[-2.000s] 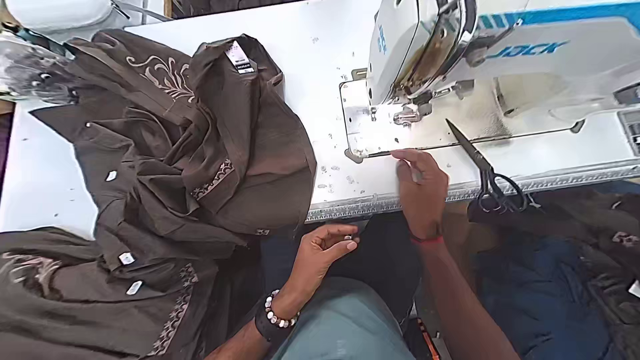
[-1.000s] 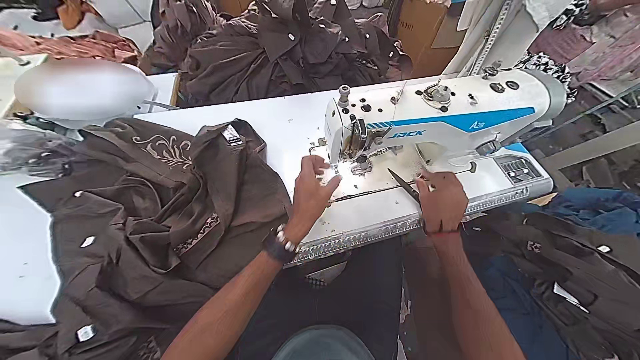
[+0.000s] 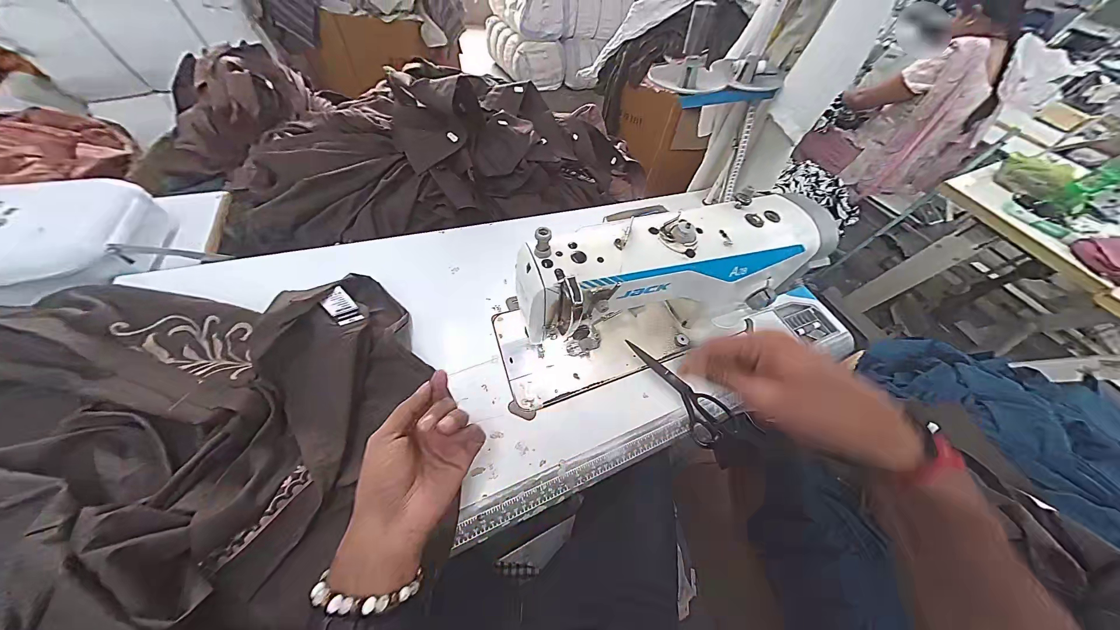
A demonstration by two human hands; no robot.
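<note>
My left hand [image 3: 411, 464], with a beaded bracelet at the wrist, is raised at the table's front edge, thumb and forefinger pinched on a thin light thread [image 3: 477, 365] that runs toward the sewing machine's needle area. My right hand [image 3: 779, 385] is blurred above the table edge, just right of the black scissors [image 3: 678, 381]; whether it holds anything is unclear. The scissors lie with blades toward the white and blue Jack sewing machine [image 3: 674, 262], handles over the edge. A dark brown embroidered garment [image 3: 332, 385] is spread left of my left hand.
A ruler strip lines the front edge of the white table [image 3: 437, 280]. Behind it is a heap of brown garments [image 3: 437, 157]. Another white machine [image 3: 79, 227] stands at left. Blue and brown cloth [image 3: 980, 420] lies at right. A person [image 3: 945, 114] is at the back right.
My left hand has moved away from the needle area, leftward to beside the brown garment. My right hand was near the scissors a second ago and is now blurred. The view has shifted.
</note>
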